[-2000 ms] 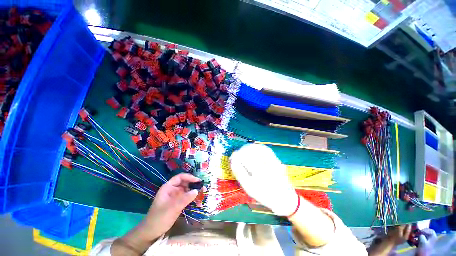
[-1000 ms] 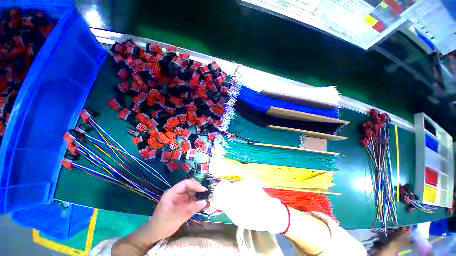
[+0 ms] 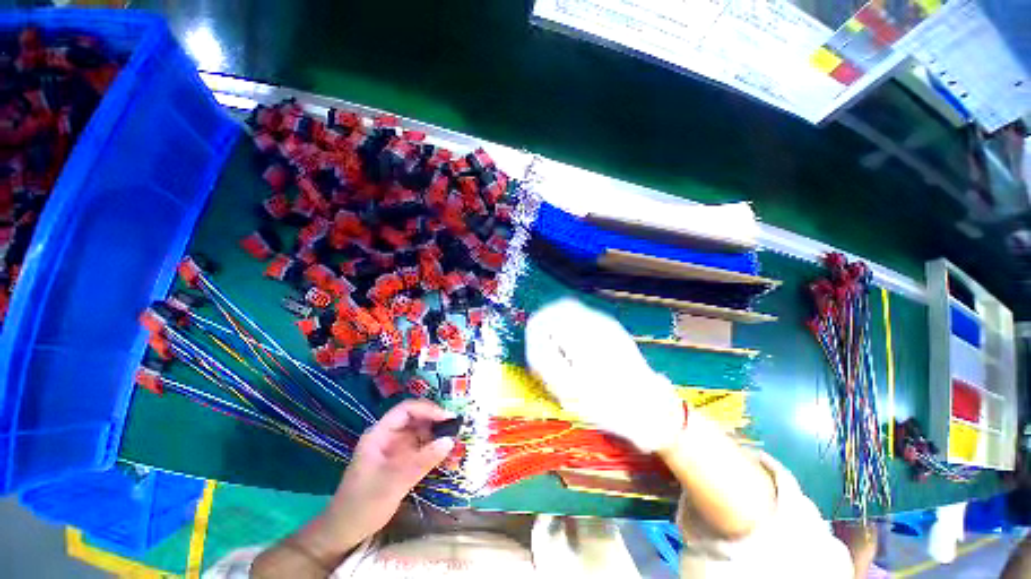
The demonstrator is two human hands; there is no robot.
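Observation:
My left hand (image 3: 382, 473) is bare and holds a small black connector housing (image 3: 447, 428) between thumb and fingertips, at the front edge of the housing pile. Some wire ends show just below it. My right hand (image 3: 599, 368) wears a white glove and lies over the green wires (image 3: 724, 371) and yellow wires (image 3: 520, 396). Its fingertips are blurred, so I cannot tell if they hold a wire. The red wires (image 3: 543, 447) lie nearest me. The blue wires (image 3: 571, 234) and white wires (image 3: 633, 198) lie at the far side, with cardboard dividers (image 3: 650, 268) between colours.
A pile of red-black loose housings (image 3: 384, 226) lies left of the wire tips. A large blue bin (image 3: 124, 260) stands at the left. Part-wired harnesses (image 3: 249, 390) fan out beside it. A harness bundle (image 3: 854, 373) and a white compartment tray (image 3: 995, 373) are at the right.
My right hand has moved from beside the left hand up and right, over the green and yellow wires. My left hand still holds the housing in nearly the same place.

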